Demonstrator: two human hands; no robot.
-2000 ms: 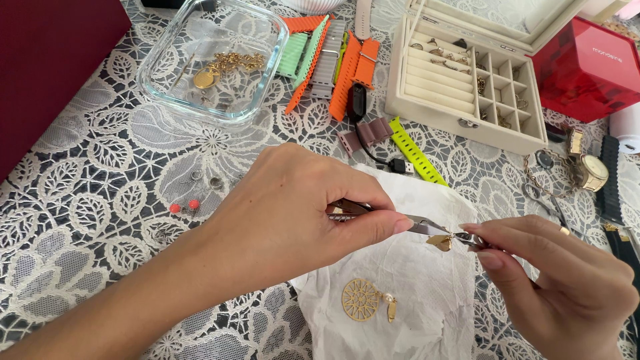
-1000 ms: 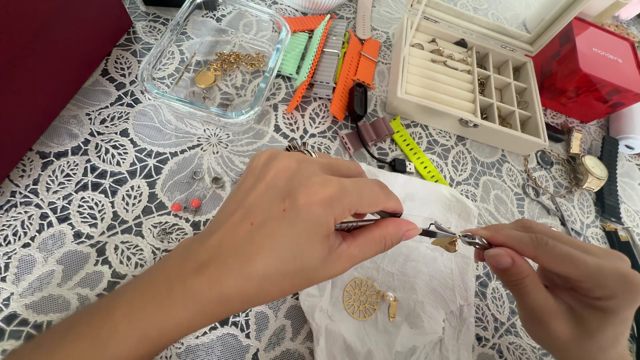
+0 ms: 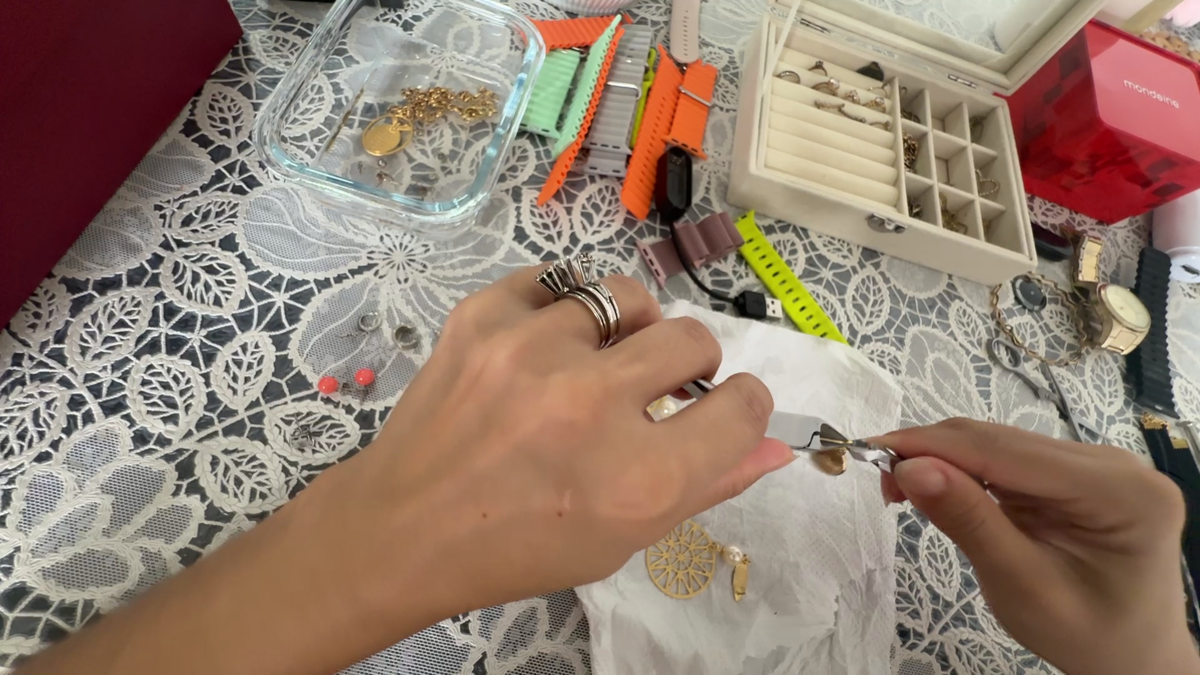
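My left hand [image 3: 581, 431], with several silver rings on one finger, grips a slim metal tool [image 3: 698, 385], mostly hidden by the fingers; its thin tip reaches a small gold charm [image 3: 832, 460]. My right hand [image 3: 1041, 525] pinches a silver-coloured metal piece [image 3: 877, 454] touching the charm's right side; whether it is a tool or chain I cannot tell. A pearl on a gold piece [image 3: 666, 407] shows beside my left fingers. Below the hands, a round gold openwork pendant [image 3: 682, 561] and a pearl charm [image 3: 734, 555] lie on a crumpled white cloth or tissue [image 3: 787, 628].
A glass dish [image 3: 450, 202] holds gold chain. Watch straps [image 3: 609, 112] and a charging cable [image 3: 750, 304] lie behind the hands. A cream jewelry box [image 3: 937, 248] stands open near a red box [image 3: 1106, 122]. Scissors [image 3: 1041, 384] and a gold watch [image 3: 1120, 319] lie right; coral-coloured beads [image 3: 365, 377] left.
My left hand has rolled over, so its back and rings now face the camera and cover more of the tool. The right hand stays near the same place.
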